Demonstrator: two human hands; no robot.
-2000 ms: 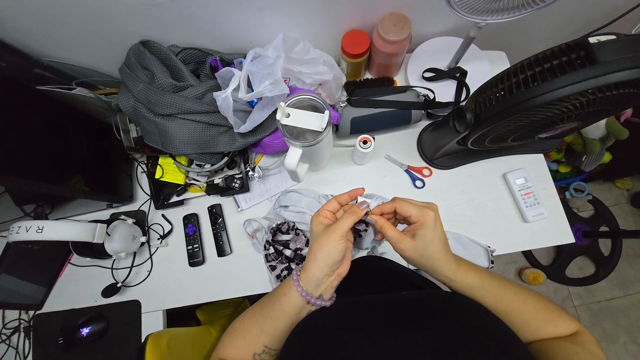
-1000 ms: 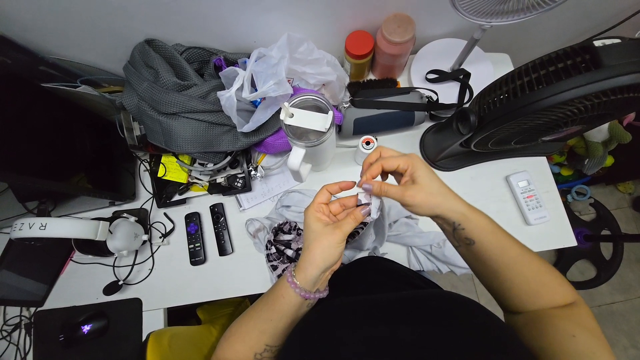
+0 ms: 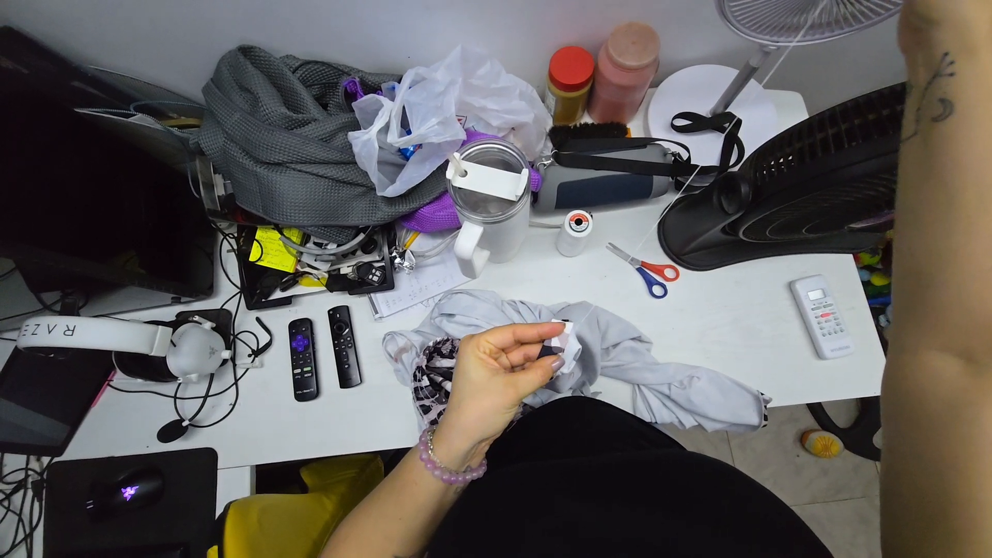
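Observation:
My left hand pinches a folded edge of light grey fabric with a patterned patch, above the front of the desk. The rest of the fabric lies bunched around it, with a black-and-pink patterned part beside the wrist. My right forearm is raised along the right edge, and its fingers are out of frame. A thin white thread runs up across the view toward the top right. The thread spool stands upright beside the tumbler, and scissors with red and blue handles lie right of it.
A lidded white tumbler, a speaker and a black fan stand behind. Two remotes and a headset lie at left; a white remote lies at right. A grey cloth and plastic bag are heaped behind.
My right hand has left the fabric near my left hand and gone up and right, out of frame. The long thread now shows stretched across the view. My left hand still holds the fabric.

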